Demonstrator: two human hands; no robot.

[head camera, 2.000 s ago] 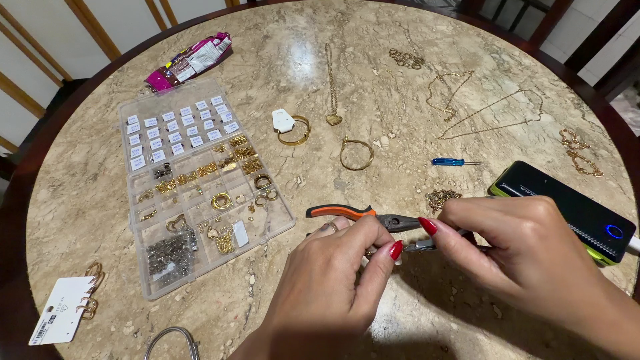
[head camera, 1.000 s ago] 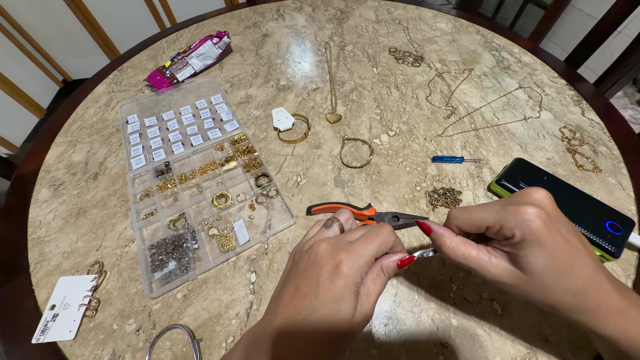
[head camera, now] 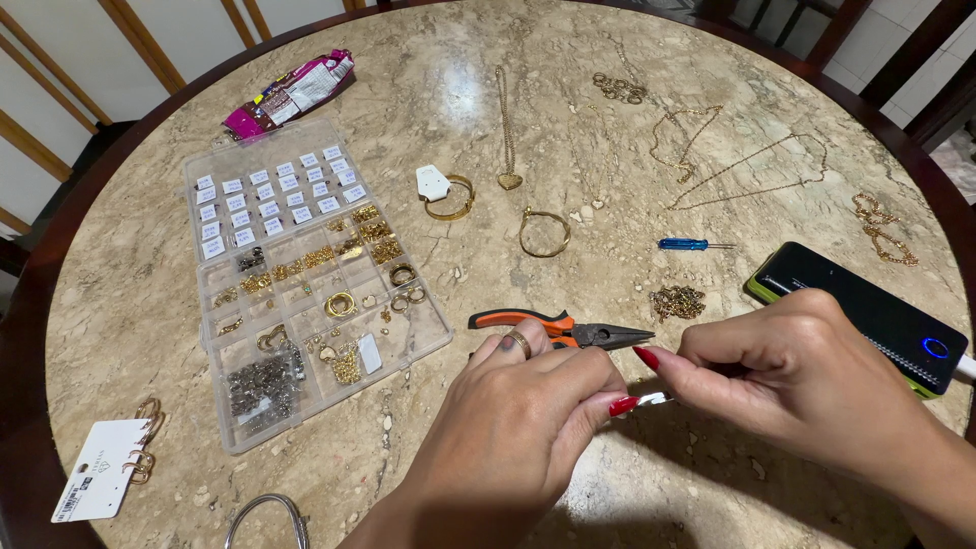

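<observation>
My left hand (head camera: 526, 404) and my right hand (head camera: 770, 381) meet over the near right part of the table. Between their thumbs and fingers is a small shiny silver-coloured metal piece (head camera: 653, 398), mostly hidden by the fingers; its exact kind cannot be told. Long-nose pliers (head camera: 610, 335) with orange and black handles lie just beyond my left hand, whose ringed finger covers part of a handle. A small heap of gold-coloured chain (head camera: 677, 302) is beyond my right hand, near a blue-handled screwdriver (head camera: 682, 244).
On the left stands an open plastic organizer (head camera: 450, 335) of findings. Around it are a snack packet (head camera: 293, 95), a card with earrings (head camera: 103, 469) and a silver-coloured bangle (head camera: 267, 499). Gold-coloured bangles (head camera: 544, 254) and a heart pendant necklace (head camera: 509, 180) lie mid-table; a power bank (head camera: 854, 305) is right.
My left hand's fingers have shifted over the pliers' handle, and the pliers have turned slightly. Both hands stay close together around the silver-coloured piece.
</observation>
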